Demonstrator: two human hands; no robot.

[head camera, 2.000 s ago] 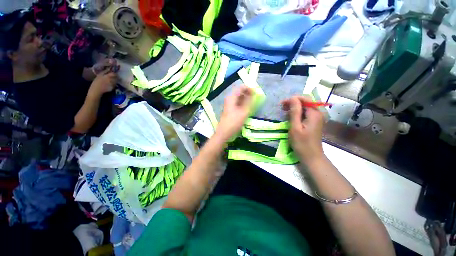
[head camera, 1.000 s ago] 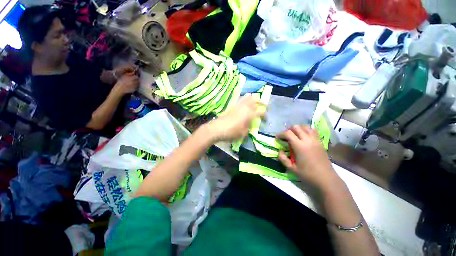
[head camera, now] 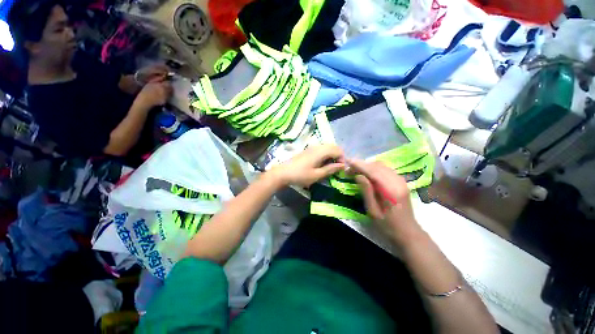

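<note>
The grey panel (head camera: 368, 130) with neon and black edges lies flat before me, a neon band (head camera: 399, 107) along its right side. Folded neon bands and a black strip lie at its near edge. My left hand (head camera: 313, 164) is at the panel's near left corner, its fingertips pinched on the neon binding. My right hand (head camera: 383, 192) meets it there, fingertips close together. The slim red tool (head camera: 386, 192) shows partly in my right hand; its tip is hidden. The stack of trimmed panels (head camera: 261, 94) lies at the upper left of the work.
A white plastic bag (head camera: 189, 163) hangs at lower left. Light-blue fabric (head camera: 378, 62) lies behind the panel. The sewing machine head (head camera: 538, 121) stands at right. Another worker sits at upper left. A ruler scale runs along the white table (head camera: 483, 251).
My hands have come together at the panel's near left corner. The red tool was out to the right two seconds ago and now lies inside my right hand. The neon bands are spread differently.
</note>
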